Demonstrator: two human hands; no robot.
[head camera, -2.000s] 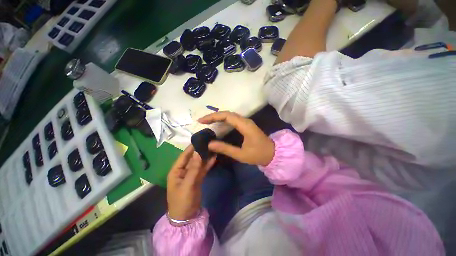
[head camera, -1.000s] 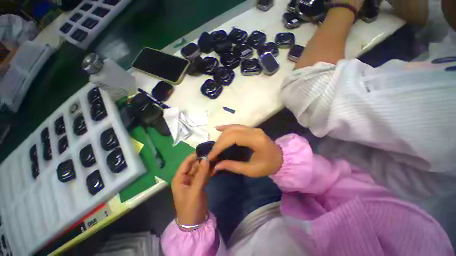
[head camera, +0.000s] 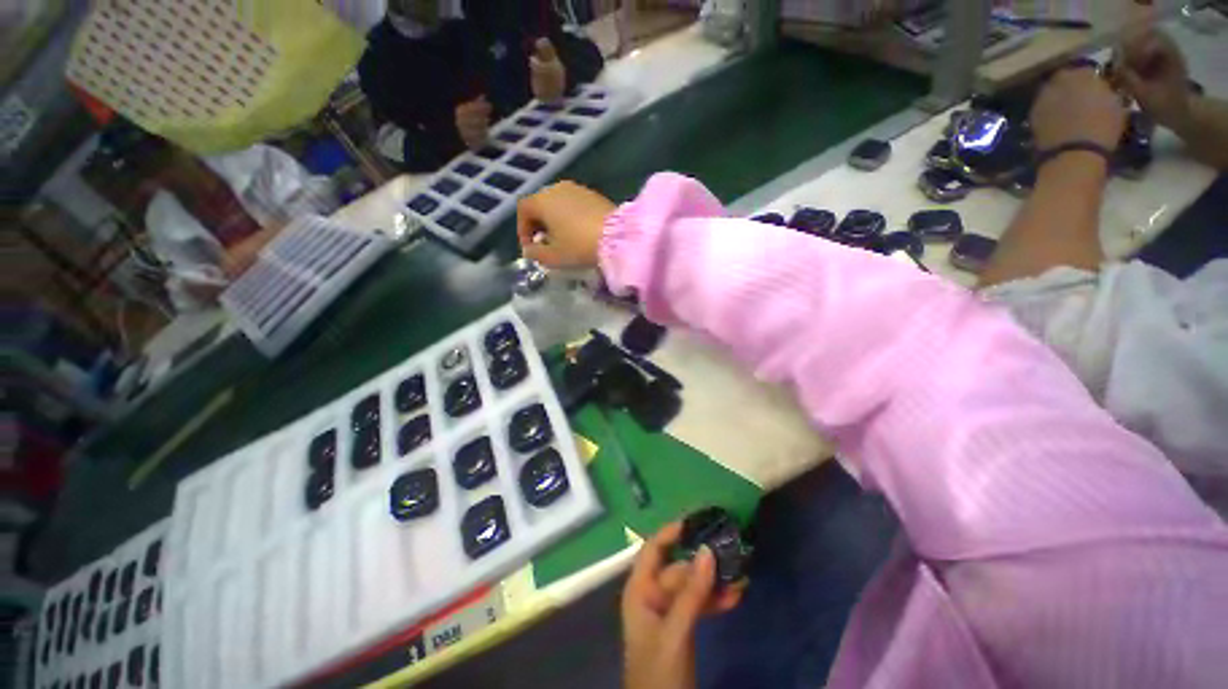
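Note:
My left hand (head camera: 667, 592), at the bottom centre, holds a glossy black unit (head camera: 714, 541) between thumb and fingers beside the green mat (head camera: 694, 474). My right arm reaches across the bench. My right hand (head camera: 568, 229) is at the metallic top (head camera: 529, 277) of the dispenser bottle, fingers curled down. A small white spot shows at its fingertips; whether it holds anything is unclear. The bottle's body is blurred. The white tray (head camera: 243, 572) at left has glossy black units in several pockets, with other pockets bare.
Dark pads (head camera: 620, 381) and a slim tool (head camera: 626, 464) lie near the mat. More black units (head camera: 859, 226) lie beyond my sleeve. A neighbour's arm (head camera: 1050, 202) is at right. People and trays (head camera: 519, 168) are across the green conveyor (head camera: 754, 128).
My right hand has left the unit and reached forward to the bottle. My left hand still holds the unit, lower in view. The white cloth no longer shows on the bench. The view has shifted.

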